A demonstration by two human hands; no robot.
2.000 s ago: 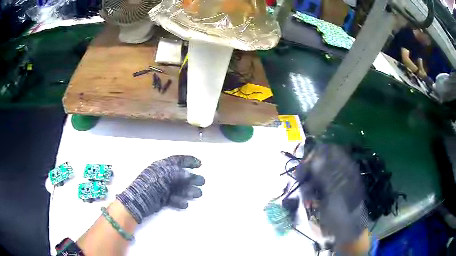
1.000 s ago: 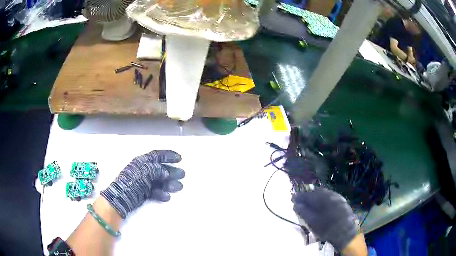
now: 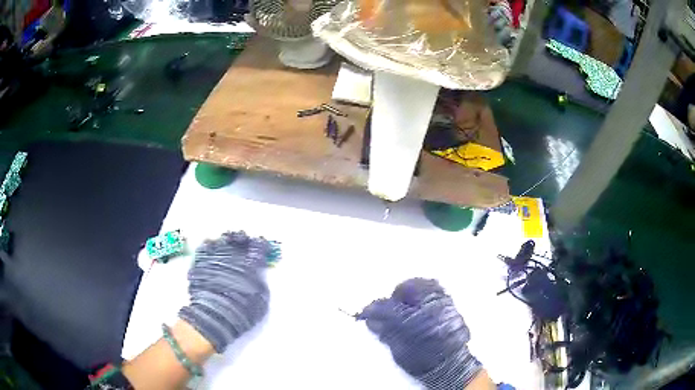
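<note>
My left hand (image 3: 228,282), in a grey-black striped glove, is on the left of the white sheet (image 3: 320,335). A green circuit board (image 3: 273,252) shows at its fingertips, mostly hidden by the glove. My right hand (image 3: 421,327), also gloved, is right of the middle with its fingers together. A thin dark cable end (image 3: 350,313) sticks out to the left of its fingertips; the rest of the cable is hidden. Another green board (image 3: 165,244) lies left of my left hand. The white machine column (image 3: 402,137) points down behind both hands.
A tangled black cable bundle (image 3: 610,320) lies at the right. The wooden base (image 3: 259,114) stands behind the sheet on green feet, with a small fan (image 3: 293,19) and dark rods (image 3: 339,131) on it. A slanted grey post (image 3: 621,114) stands at right, a black mat (image 3: 84,228) at left.
My left hand has moved onto the boards at left, and one now shows at its fingers. My right hand has come from the cable bundle towards the middle with a cable. The view has shifted left.
</note>
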